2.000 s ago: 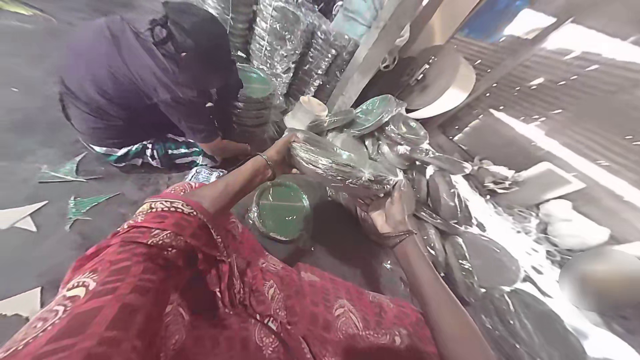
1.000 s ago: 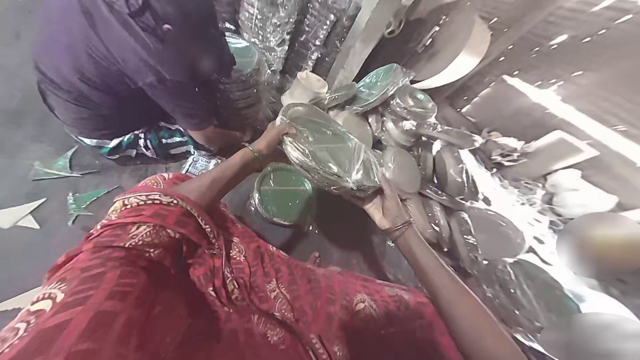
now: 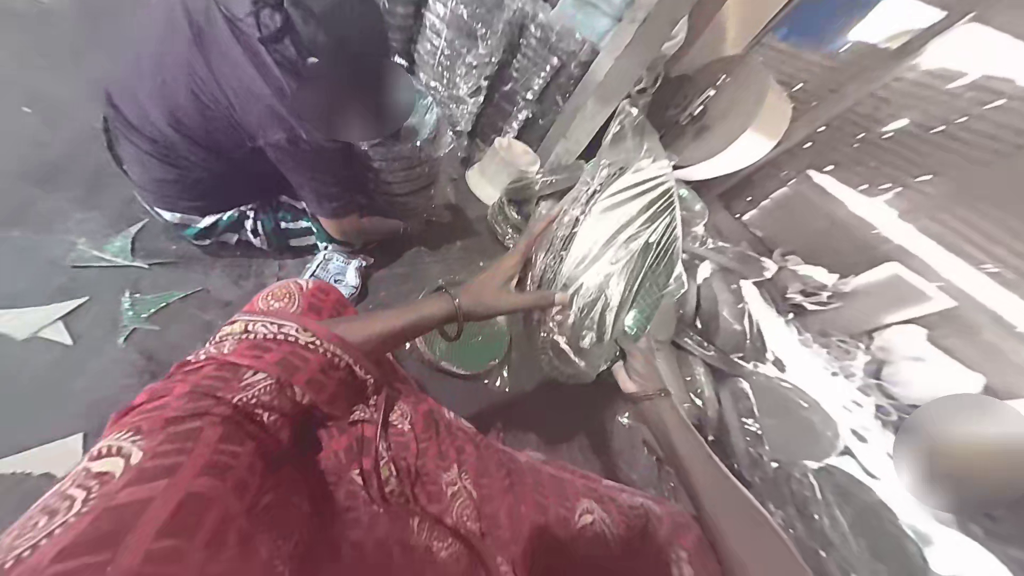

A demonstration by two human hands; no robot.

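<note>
Between my hands is a stack of round pieces wrapped in clear plastic film [image 3: 616,248], tilted up on edge, its film catching the light. My left hand [image 3: 512,284] grips its left side, with the thumb across the near face and the other fingers partly hidden. At its lower right edge, my right hand [image 3: 640,368] holds on from below. A round green disc in clear film [image 3: 466,344] lies on the floor beneath my left wrist. Just beyond the wrapped stack stands a cream-coloured cup-like container [image 3: 502,170].
A crouching person in dark clothing [image 3: 240,120] is at the upper left. Wrapped stacks [image 3: 460,64] stand beyond, beside a wooden beam [image 3: 612,72]. Several film-wrapped round pieces [image 3: 788,416] lie to the right. Cut green scraps [image 3: 148,308] lie on the floor at left.
The wrapped stack was held flatter a second ago; it is now tilted up, with its broad face lit. My left hand has shifted its hold, its thumb now across the near face.
</note>
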